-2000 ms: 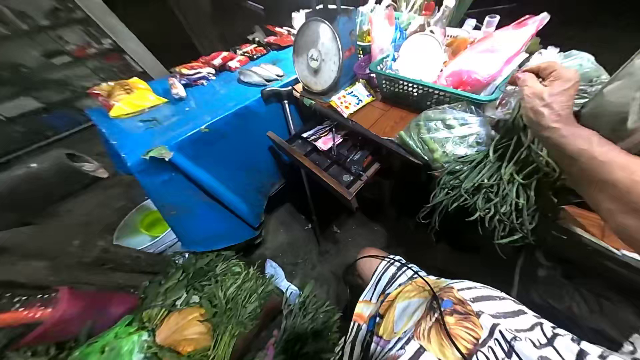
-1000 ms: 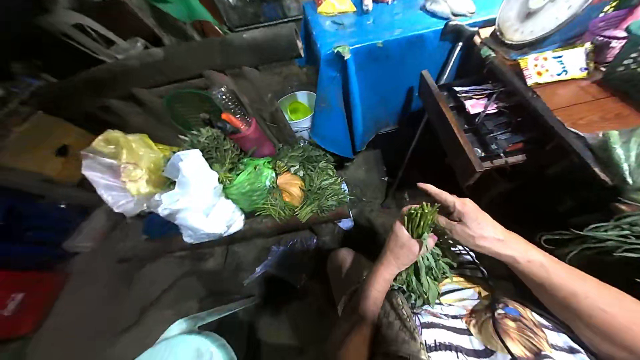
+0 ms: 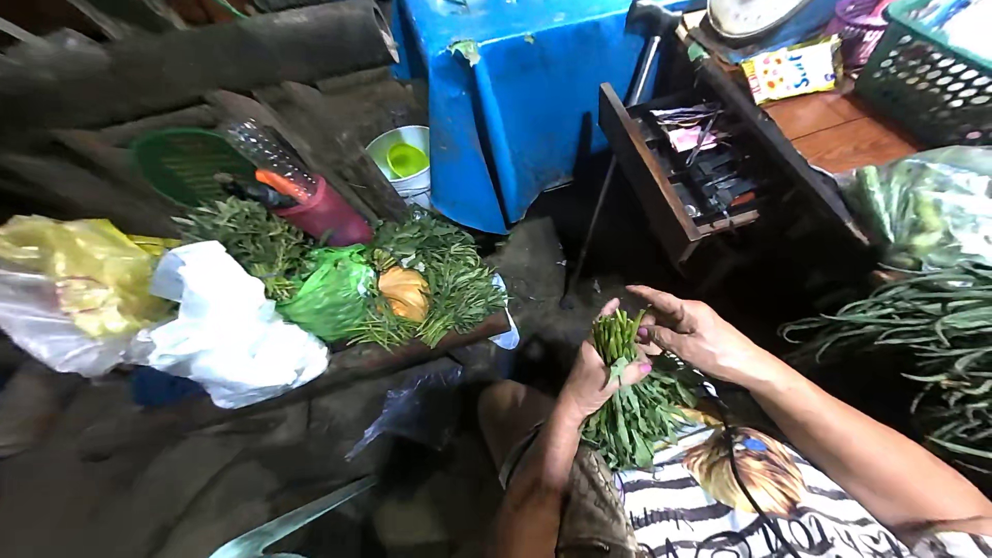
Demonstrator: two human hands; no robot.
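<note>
My left hand (image 3: pixel 593 376) is closed around a bunch of leafy greens (image 3: pixel 634 418), with its cut green stems pointing up and its leaves hanging over my lap. Just right of the stem ends is my right hand (image 3: pixel 686 329), its index finger extended and its thumb near the stems; whether it pinches anything is unclear. More leafy greens (image 3: pixel 457 287) lie in piles on a low bench at the left, around a green plastic bag (image 3: pixel 329 291) and an orange-brown bundle (image 3: pixel 404 293). Long thin green vegetables (image 3: pixel 914 333) spread out at the right.
An open wooden drawer (image 3: pixel 651 167) juts out beyond my hands. A blue-covered table (image 3: pixel 535 101) stands ahead, beside a white bucket (image 3: pixel 415 182). White (image 3: pixel 232 333) and yellow (image 3: pixel 85 271) plastic bags sit at the left. A green basket (image 3: pixel 922 101) is at the upper right.
Two seconds ago a hand was at the long green vegetables on the right. Now both hands are over my lap, with the leafy bunch in the left. The view has swung left.
</note>
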